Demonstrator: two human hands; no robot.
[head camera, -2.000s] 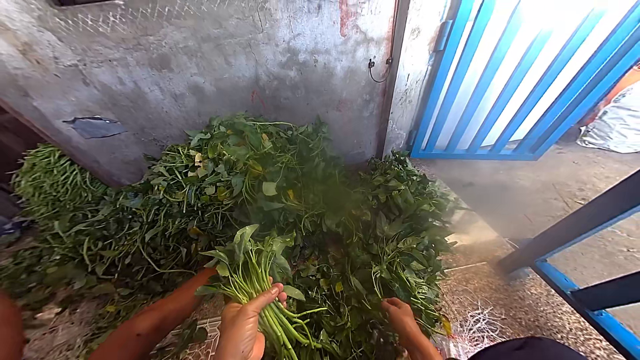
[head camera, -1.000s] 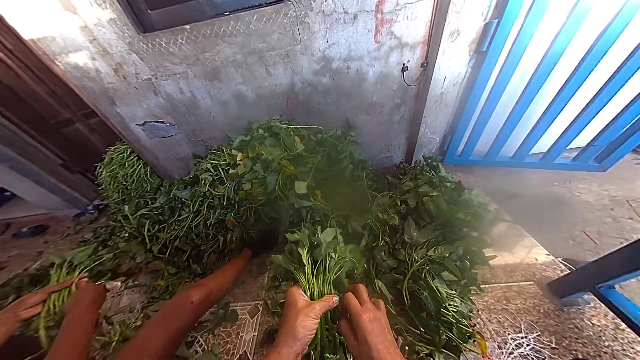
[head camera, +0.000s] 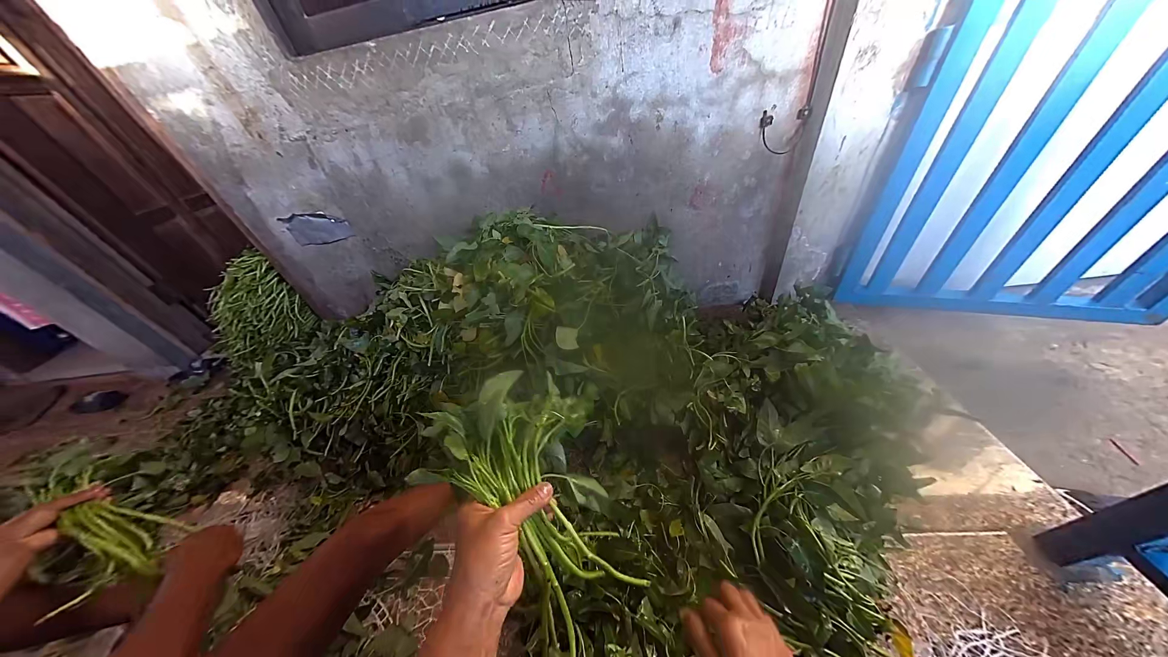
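Note:
My left hand (head camera: 493, 552) grips a bunch of leafy green stems (head camera: 516, 465), its thumb across the stalks, leaves pointing up and away, stem ends hanging toward the bottom edge. To its right, my right hand (head camera: 735, 625) is low against a heap of leafy greens (head camera: 776, 438), fingers bent and partly blurred; whether it pinches a stem cannot be made out. The heap spreads across the ground in front of both hands and rises against the wall.
Co-worker's arms (head camera: 338, 570) reach in at left, with a hand (head camera: 46, 525) by another green bunch (head camera: 109, 538). Behind are a pile of thin green stems (head camera: 260, 306), a weathered wall (head camera: 547, 137) and a wooden door (head camera: 109, 173). A blue barred gate (head camera: 1004, 164) and dark metal bar (head camera: 1104, 529) lie right.
One second ago both my hands were together at the bunch; my right hand has since moved off to the right, down to the heap. The bunch stays in my left hand.

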